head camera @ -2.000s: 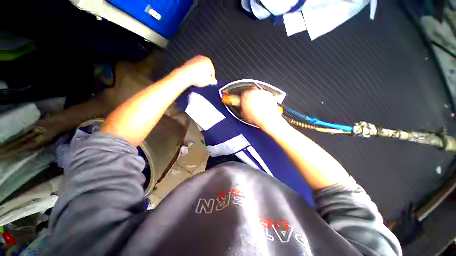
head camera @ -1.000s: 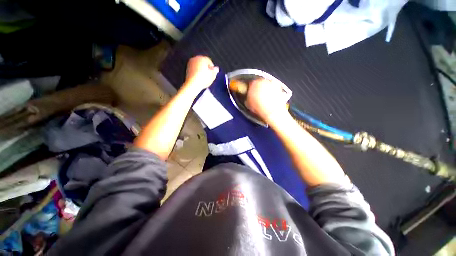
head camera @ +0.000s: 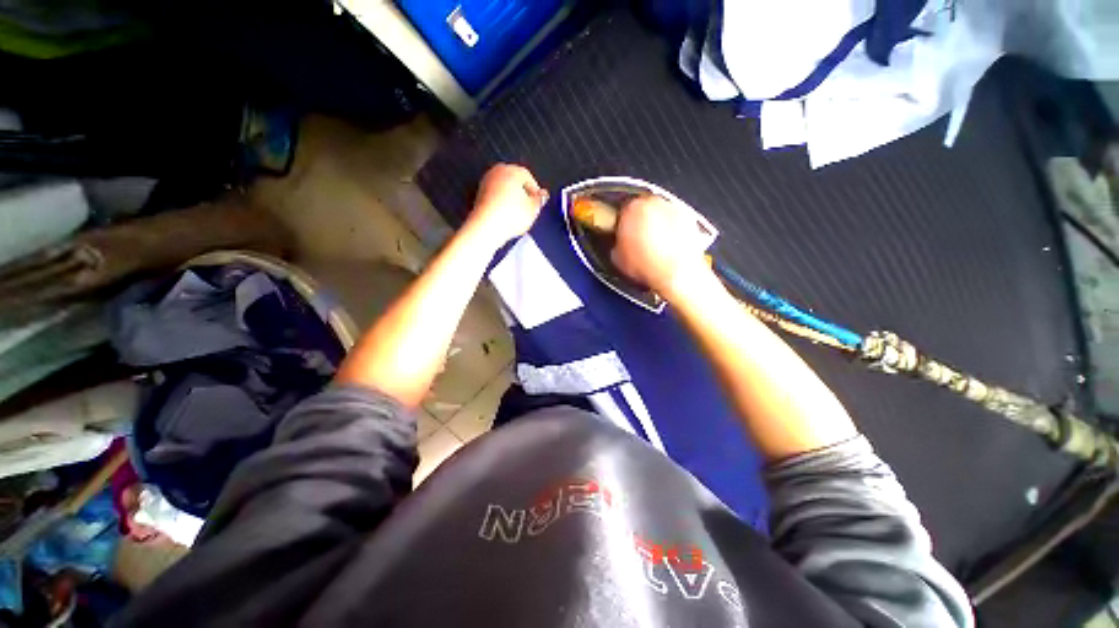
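Observation:
A navy garment piece with a white block and pale strips lies along the near edge of the black ribbed pressing pad. My right hand is closed around the orange-brown handle of the steam iron, whose soleplate rests on the far part of the navy cloth. My left hand is closed at the cloth's far left corner, just left of the iron's tip, and pinches the edge. The fingertips are small and partly hidden.
A blue and yellowish hose runs right from the iron into a wrapped section. White and navy pieces lie at the pad's far side. A blue box stands top centre. A round basket of dark cloth is at the left.
The view has shifted, so the basket and floor at the left show more than at first. Both hands keep their holds, and the iron stays near the cloth's far end.

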